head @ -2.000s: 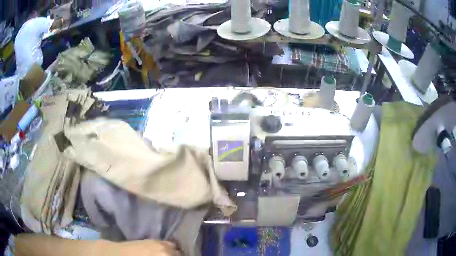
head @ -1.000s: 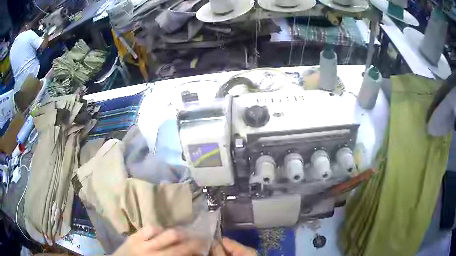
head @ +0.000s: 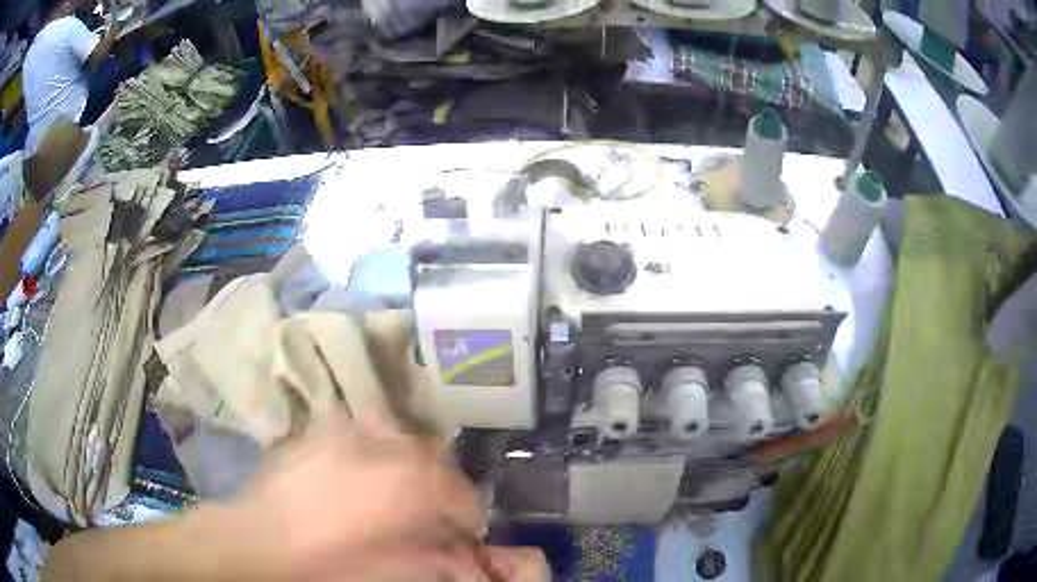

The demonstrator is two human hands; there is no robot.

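My left hand [head: 370,506] is blurred, low in the picture, over the lower part of the beige fabric piece [head: 245,370]; its grip is not clear. My right hand [head: 517,562] shows only as a small part at the bottom edge, touching or very near my left hand; what it holds is hidden. The beige piece lies bunched left of the overlock machine [head: 478,358], with grey-brown fabric [head: 222,460] under it. The needle area is mostly hidden by the head and blur.
A stack of beige pieces [head: 85,352] lies at far left by a striped cloth [head: 245,227]. Olive-green pieces [head: 938,375] hang at right. Thread cones [head: 855,216] stand behind the machine. A blue patch [head: 614,551] is at the front edge. A person [head: 57,68] is at upper left.
My left hand has come up and further into view, closer to my right hand. My right hand shows less. The beige fabric's folds have shifted; earlier it lay stretched toward the needle area.
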